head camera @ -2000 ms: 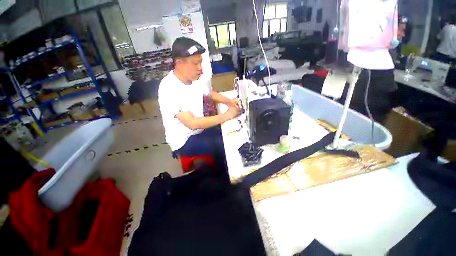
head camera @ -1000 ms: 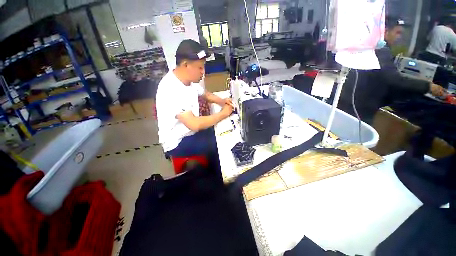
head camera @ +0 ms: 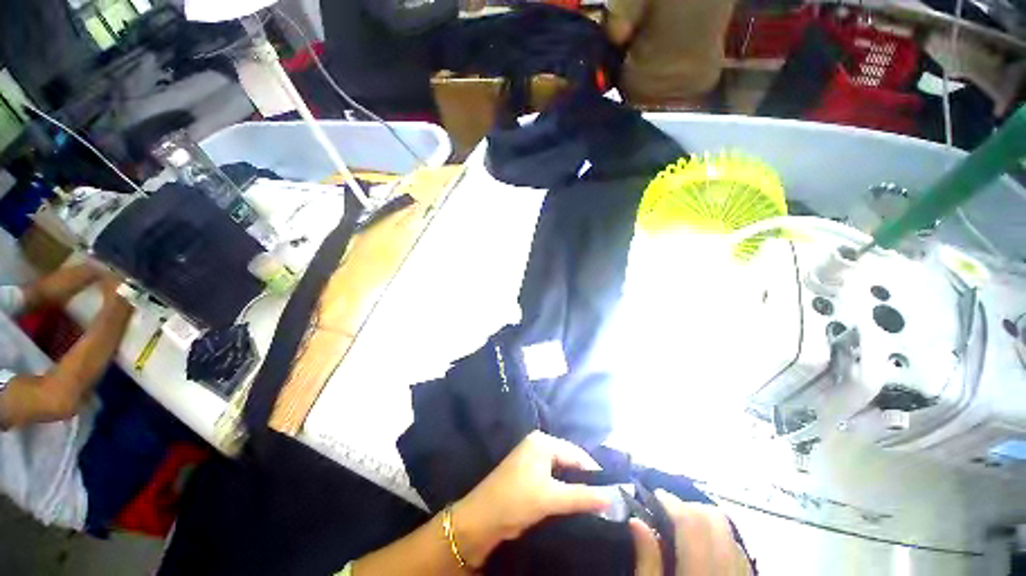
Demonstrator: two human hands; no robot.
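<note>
A black garment piece lies bunched at the front edge of the white table, with a small white label and pale lettering on it. My left hand, with a gold bracelet at the wrist, pinches its cloth. My right hand is close beside it at the bottom edge, partly cut off, with its fingers in the same cloth. A small shiny grey thing shows between the fingertips; I cannot tell what it is. The white sewing machine stands to the right; strong glare hides its needle area.
A yellow-green fan and a green rod stand behind the machine. A black strip lies over cardboard on the left. Pale tubs stand behind. A person's arms show at far left; other people sit behind.
The view has swung right and down onto the machine table. Both my hands, the labelled garment, the machine and the fan have come into view. The seated person has shifted to the left edge.
</note>
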